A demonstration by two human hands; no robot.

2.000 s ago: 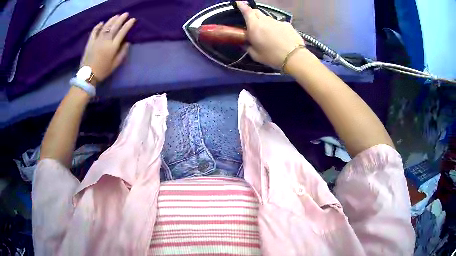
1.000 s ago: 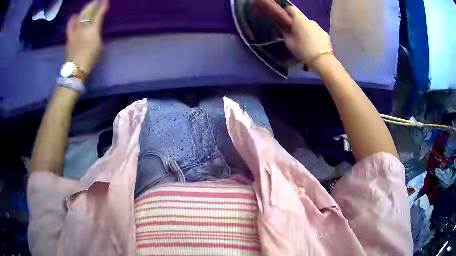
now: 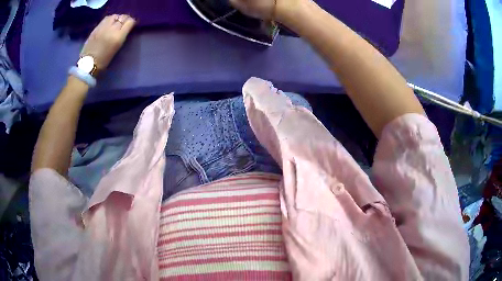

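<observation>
The purple garment [image 3: 159,15] lies along the top of the view, cut off by the upper edge. The iron [image 3: 234,22] rests on its near part, its dark plate with a pale rim partly out of the picture. My right hand [image 3: 258,7] is at the top edge over the iron, cut off by the frame; its fingers and the iron's handle are hidden. My left hand [image 3: 110,39] lies at the garment's near left edge, fingers bent and close together; whether it grips cloth is not clear.
The lavender-grey table cover [image 3: 220,66] runs across in front of me, with its near edge at my waist. A pale cord [image 3: 440,100] runs off right. Blue-edged material [image 3: 481,55] stands at the far right. Fabric scraps [image 3: 476,219] are heaped at lower right.
The iron and my right hand have moved up and left, partly out of view. My left hand has moved slightly right and its fingers have bent. The garment's right end now shows.
</observation>
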